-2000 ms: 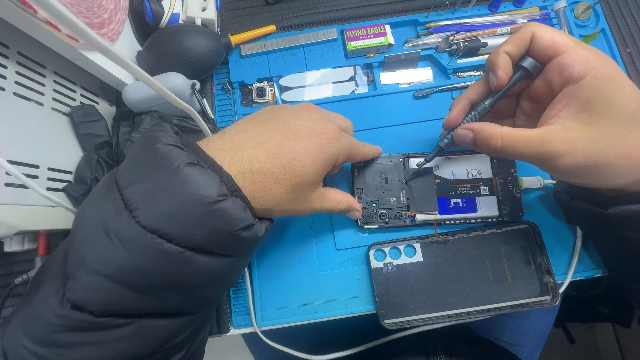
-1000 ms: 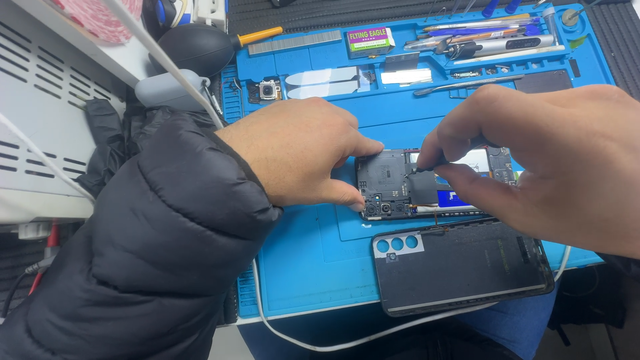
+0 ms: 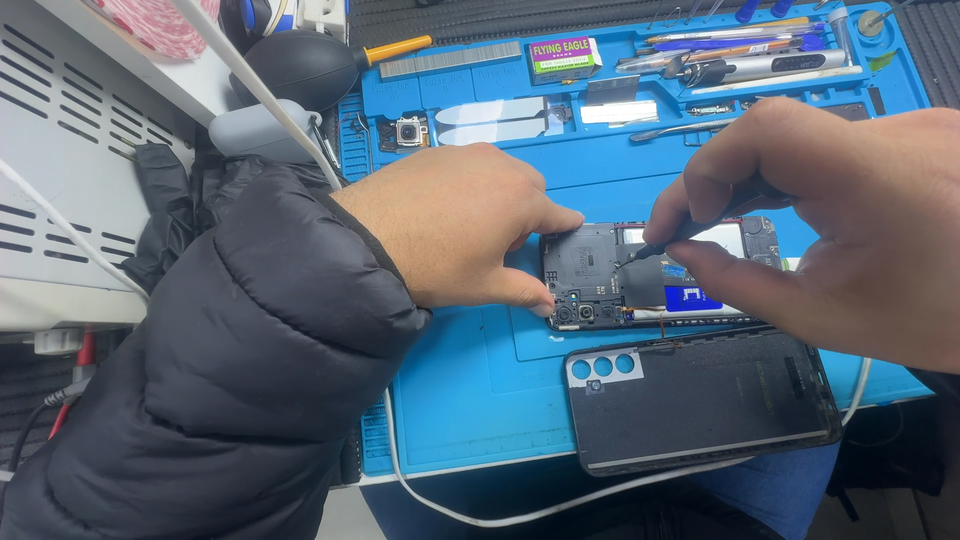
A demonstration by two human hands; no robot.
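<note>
An opened smartphone [image 3: 587, 262] lies face down on a blue silicone repair mat [image 3: 457, 390], its inner frame, battery and flex cable exposed. My left hand [image 3: 465, 225] steadies its camera end, index finger at the upper edge and thumb at the lower corner. In my right hand [image 3: 817, 217] is a dark screwdriver [image 3: 679, 234], held between thumb and fingers. Its tip points down at the edge of the black cover plate, near the middle of the phone; whether it touches a screw I cannot tell. Just below the phone rests the removed back cover [image 3: 697, 405], inner side up.
Tweezers, pens and a pen-shaped tool [image 3: 780, 67] fill the mat's upper tray. Near them are a razor blade box [image 3: 564, 60], a camera module [image 3: 409, 132] and a metal spudger [image 3: 682, 130]. A black air blower [image 3: 296, 67] stands upper left. A white cable [image 3: 480, 517] loops below the mat.
My right hand first held the screwdriver from higher up, with its shaft in sight; now the fingers are lower, close around it near the tip. My left hand has stayed on the phone.
</note>
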